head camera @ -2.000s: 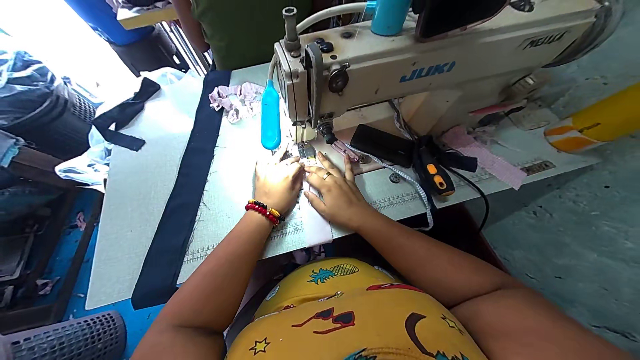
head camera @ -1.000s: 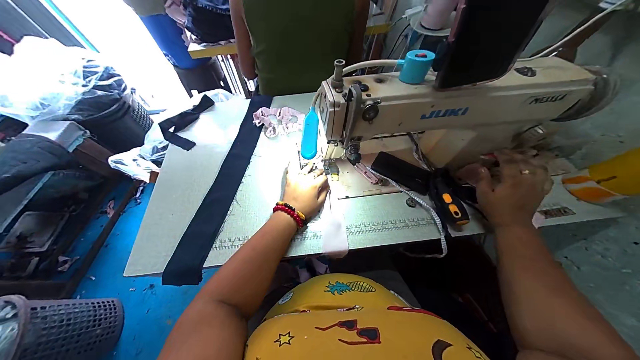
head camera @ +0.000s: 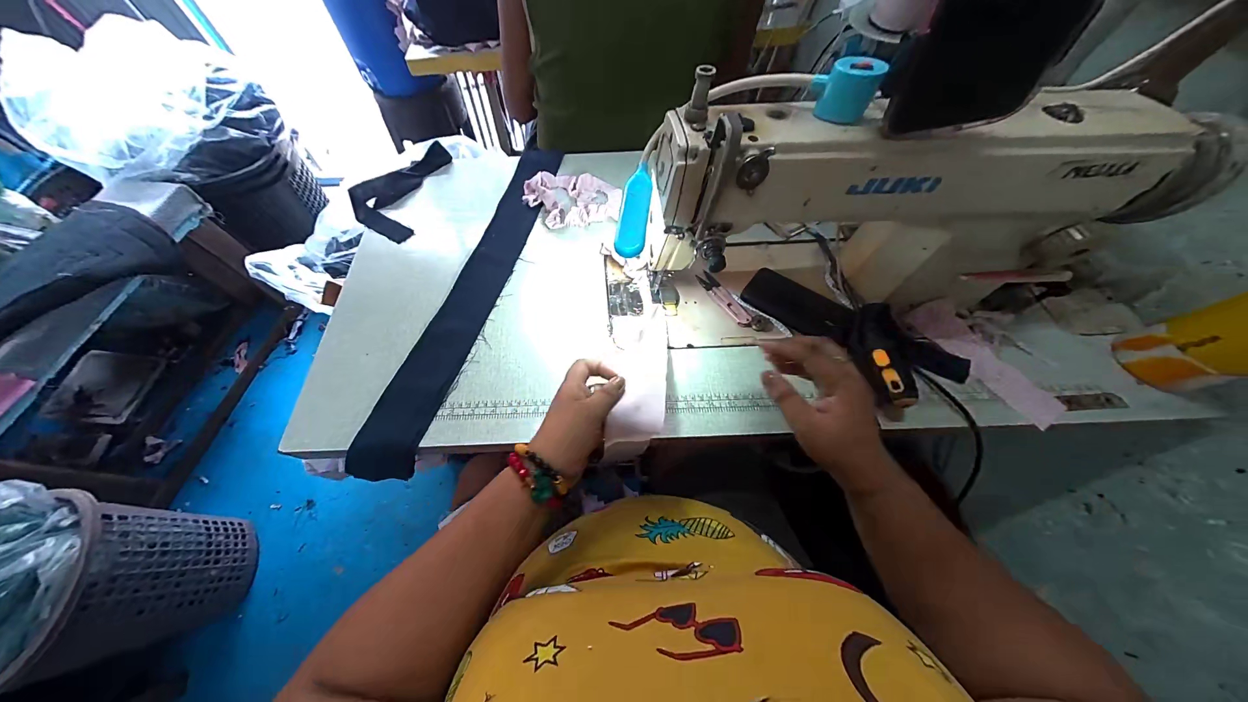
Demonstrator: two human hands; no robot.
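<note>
A Juki sewing machine [head camera: 892, 185] stands on a pale worktable. From its needle area a strip of pale pink fabric [head camera: 639, 390] runs toward me and over the table's front edge. My left hand [head camera: 582, 408] pinches the left side of this strip between thumb and fingers. My right hand [head camera: 827, 405] is raised over the front of the table, fingers apart and holding nothing. Beside it lies a black device with orange buttons [head camera: 882, 361]. Thread snips [head camera: 726, 300] with pink handles rest right of the presser foot. A pink scrunchie [head camera: 572, 200] lies behind.
A long dark fabric band [head camera: 453, 327] crosses the table's left part, with a black strip [head camera: 398, 192] farther back. Pink scraps [head camera: 985, 361] and a yellow object [head camera: 1185, 343] are on the right. A plastic basket [head camera: 175, 565] stands at lower left. A person in green sits beyond the table.
My left hand has come back from the needle area toward the front edge. My right hand has left the fabric, reached right near the black device, then moved back left.
</note>
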